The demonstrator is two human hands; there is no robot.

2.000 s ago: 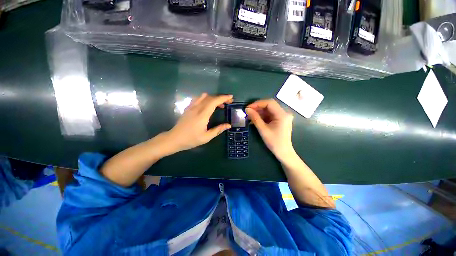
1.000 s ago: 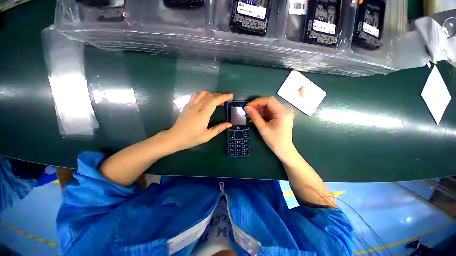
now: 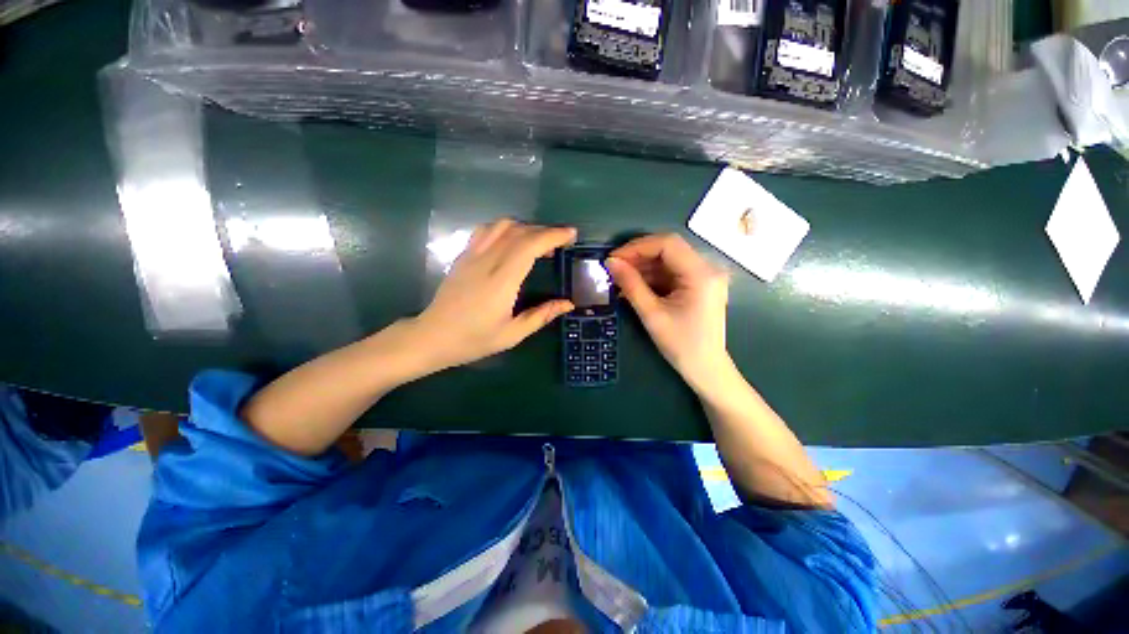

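Note:
A dark keypad phone [image 3: 591, 351] lies face up on the green bench in front of me, its small screen above the number keys. My left hand [image 3: 489, 294] steadies it from the left, index fingertip at the top left corner and thumb at the left edge beside the screen. My right hand [image 3: 675, 297] has its thumb and forefinger pinched together at the screen's upper right corner. A glint shows there; whether a thin clear film is between the fingertips I cannot tell.
A white card with a brownish spot [image 3: 748, 224] lies right of the phone. A clear blister tray [image 3: 495, 87] holding several black handsets spans the far edge. Glossy film strips [image 3: 180, 235] lie at left. A plain white card [image 3: 1082, 232] and crumpled pale wrap [image 3: 1075, 93] are far right.
My hands and the phone keep nearly the same position. The tray and its handsets sit slightly higher in view, a small shift of the view.

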